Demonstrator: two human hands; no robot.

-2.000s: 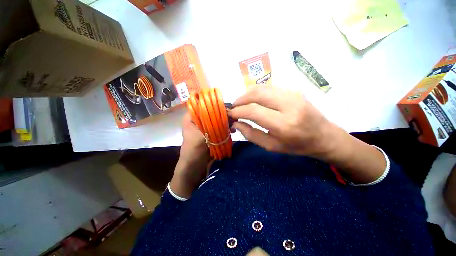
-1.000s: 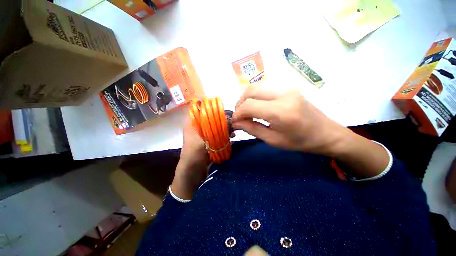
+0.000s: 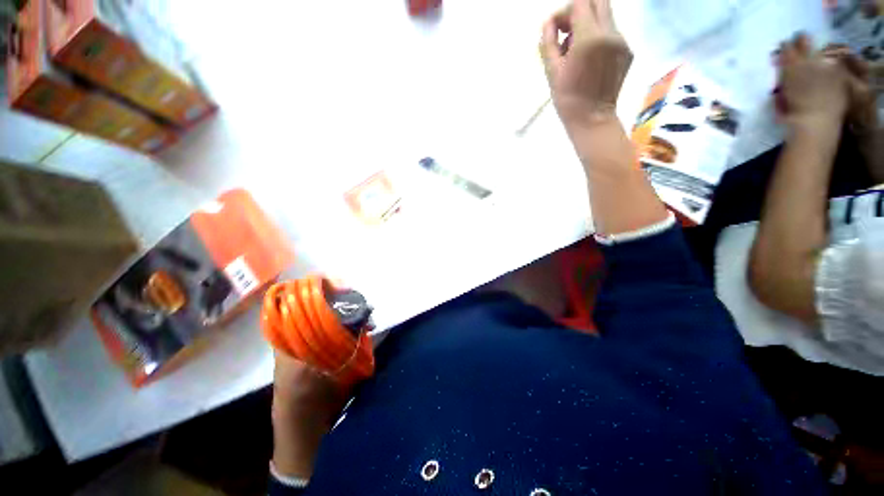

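Observation:
My left hand (image 3: 308, 395) holds the coiled orange cord (image 3: 302, 325) from below, near the table's front edge. A thin band runs round the coil, and a black cord end (image 3: 349, 309) shows at its right side. My right hand (image 3: 589, 68) is raised away from the coil, over the far right of the table. Its fingers are bent, and whether anything small is between them is unclear. A product box (image 3: 184, 281) lies flat to the left of the coil. The insert card (image 3: 373, 199) and the box cutter (image 3: 456, 179) lie on the white table (image 3: 465, 247).
A brown shipping carton (image 3: 58, 252) is at the left edge. Several product boxes (image 3: 116, 68) stand at the far left. Another product box (image 3: 686, 140) stands at the right table edge. A co-worker's arm (image 3: 797, 213) and hands are at the right. A small red thing (image 3: 424, 9) is at the top edge.
My right hand has left the cord end and moved far forward and right. The view has turned, showing more of the right side and the co-worker. My left hand still holds the coil.

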